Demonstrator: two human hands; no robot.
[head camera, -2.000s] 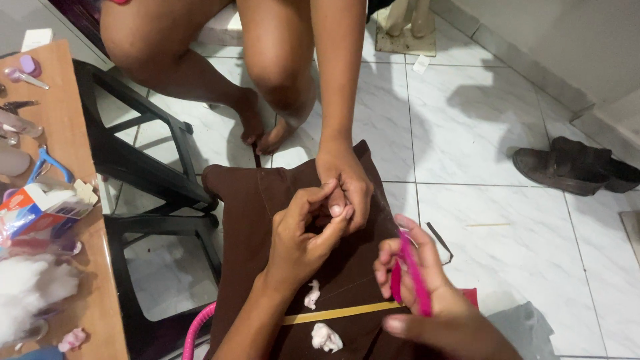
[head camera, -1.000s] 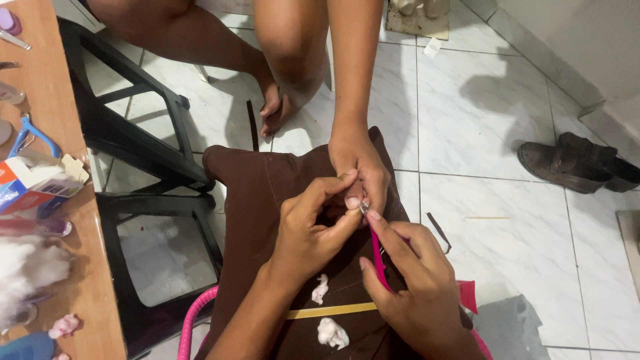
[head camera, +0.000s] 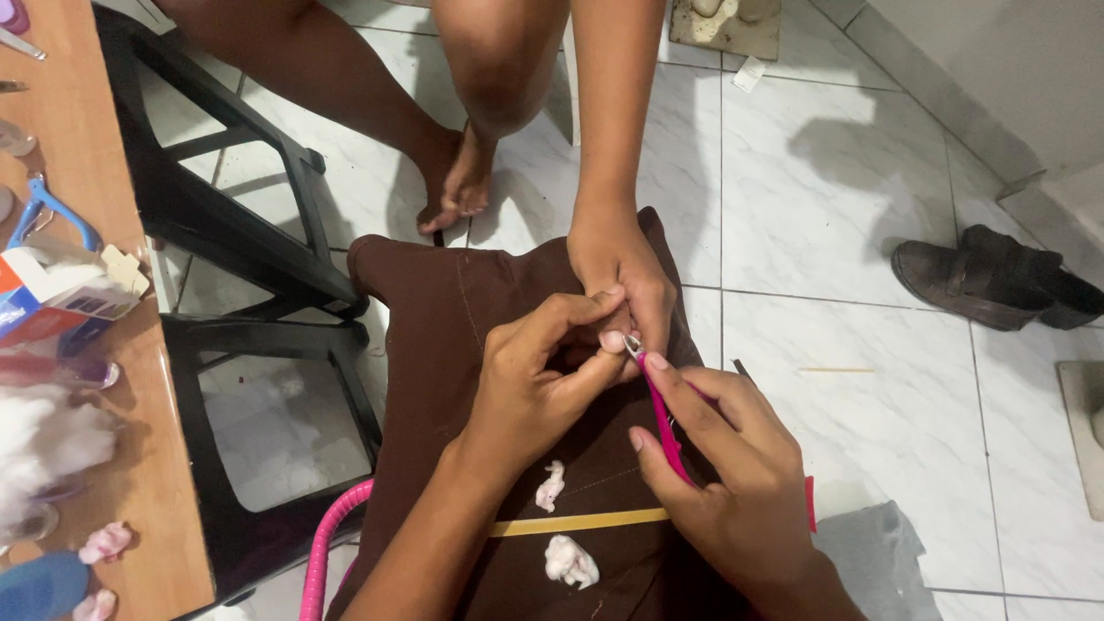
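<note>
My left hand (head camera: 539, 371) pinches a fingertip of another person's hand (head camera: 625, 267) between thumb and index finger. In my right hand (head camera: 724, 440) is a cuticle nipper with pink handles (head camera: 662, 418); its metal jaws touch or nearly touch that person's nail. Both hands are above a brown cloth (head camera: 431, 345). Nearer to me on the cloth lie a small used cotton piece (head camera: 550, 486), a yellow strip (head camera: 578, 523) and a larger cotton wad (head camera: 571, 561).
At the left, a wooden table (head camera: 95, 216) bears a cotton heap (head camera: 52, 444), a blue-handled tool (head camera: 52, 207) and bottles. Black stools (head camera: 259, 328) stand beside it. Dark shoes (head camera: 975, 280) and a thin stick (head camera: 837, 370) lie on the tiled floor. The other person's bare legs are ahead.
My right hand, lower right and apart from the other hand two seconds ago, has moved in with the pink nipper to the held fingertip. It stays there since one second ago.
</note>
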